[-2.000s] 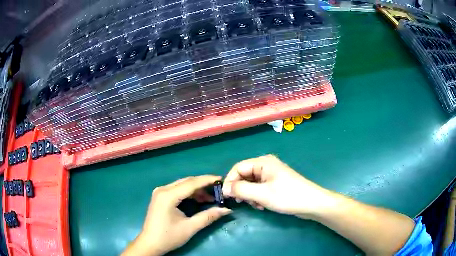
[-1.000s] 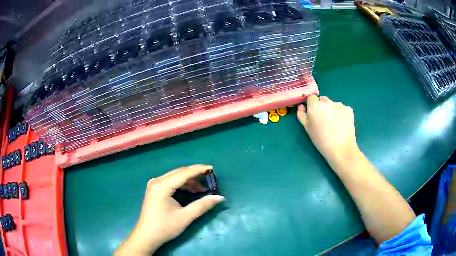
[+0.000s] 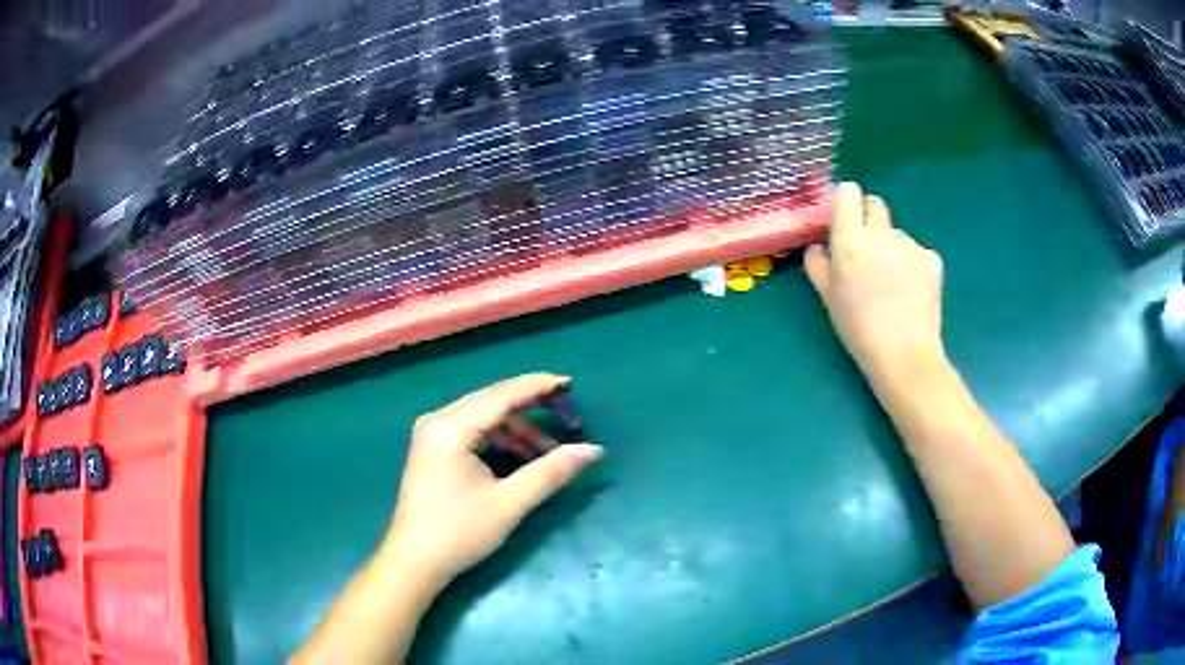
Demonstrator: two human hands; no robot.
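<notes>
My left hand (image 3: 474, 481) pinches a small black device unit (image 3: 564, 412) upright between thumb and index fingertip, above the green bench. The unit is blurred and its details cannot be made out. My right hand (image 3: 881, 279) has its fingers and thumb around the right end of the red support (image 3: 520, 288) under a tall stack of clear blister trays (image 3: 520, 143). The hand covers that end of the support. The clear trays hold black parts in rows.
A red plastic tray (image 3: 137, 520) with several black units lies at left. Yellow round pieces (image 3: 741, 278) and a white scrap (image 3: 710, 279) lie beside the support's front edge. Another clear tray stack (image 3: 1105, 130) with dark parts is at far right, on the green bench (image 3: 728, 520).
My right hand has left the unit and moved forward and right to the red support's end. My left hand still holds the unit. The view has shifted slightly.
</notes>
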